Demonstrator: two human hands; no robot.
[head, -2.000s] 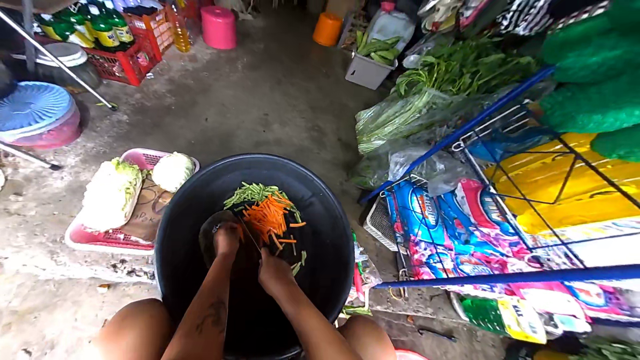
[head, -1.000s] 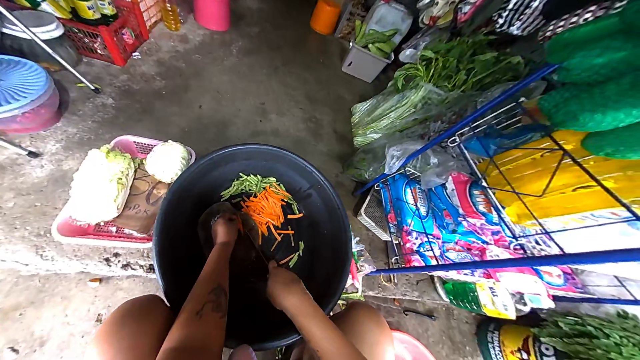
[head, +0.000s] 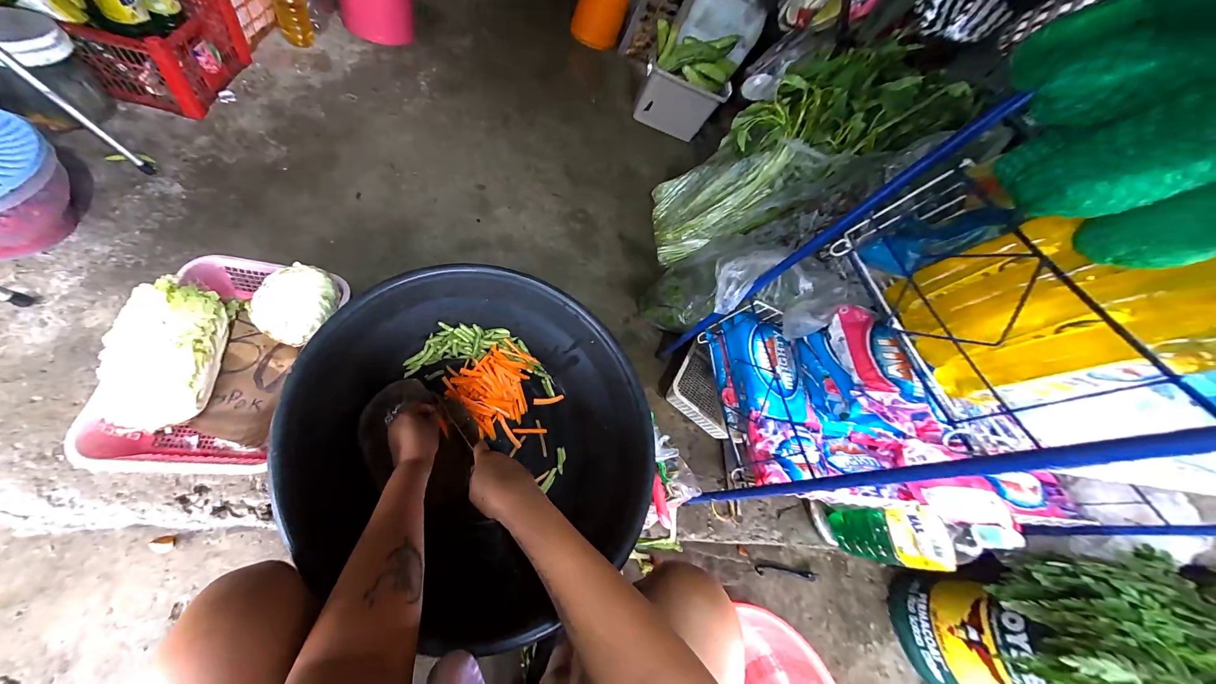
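A big black plastic basin stands between my knees, with a dark round board inside. My left hand rests over the board, its fingers curled on something mostly hidden, with a bit of orange beside them. My right hand grips a knife whose blade lies close to the left fingers. Just beyond the blade are carrot strips in a heap, and sliced green beans lie behind them. A few more green pieces are scattered on the basin's right side.
Left of the basin, a pink basket holds a napa cabbage and a round cabbage. A blue wire rack with packets stands at right, near bagged leafy greens. A pink basin sits by my right knee.
My right hand and the knife have moved in closer to my left hand since one second ago. My left hand stays over the board.
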